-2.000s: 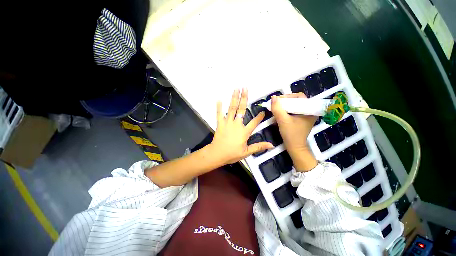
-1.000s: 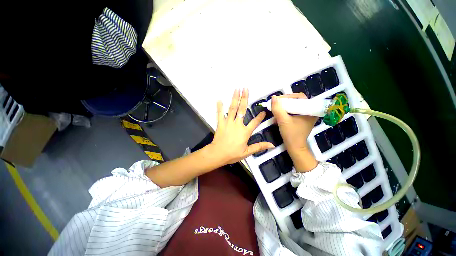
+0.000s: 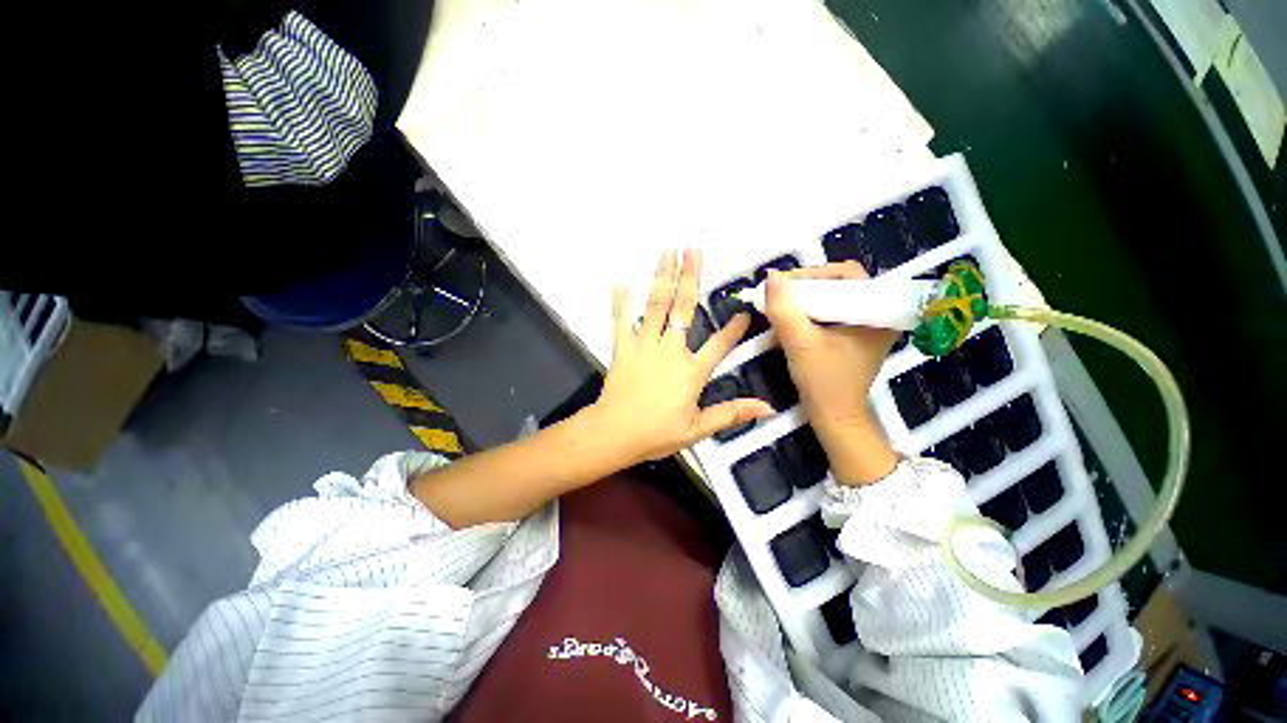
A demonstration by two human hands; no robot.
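Observation:
The white tray lies askew on the bench and holds rows of glossy black housings. My right hand holds the white dispensing syringe like a pen, its narrow tip at a housing in the upper left part of the tray. The green and orange-yellow cap sits at the syringe's rear, and a yellowish air hose loops from it down to my right sleeve. My left hand lies spread, fingers apart, over the tray's left edge and the housings there. Whether its fingertips press a housing is unclear.
The cream-white bench top extends beyond the tray, with a dark green surface to the right. A person in dark clothing sits at upper left on a blue stool. A blue box with a red light is at lower right. A cardboard box stands at left.
My hands, the syringe and the tray look unmoved. The seated person's striped cloth at upper left has shifted slightly left.

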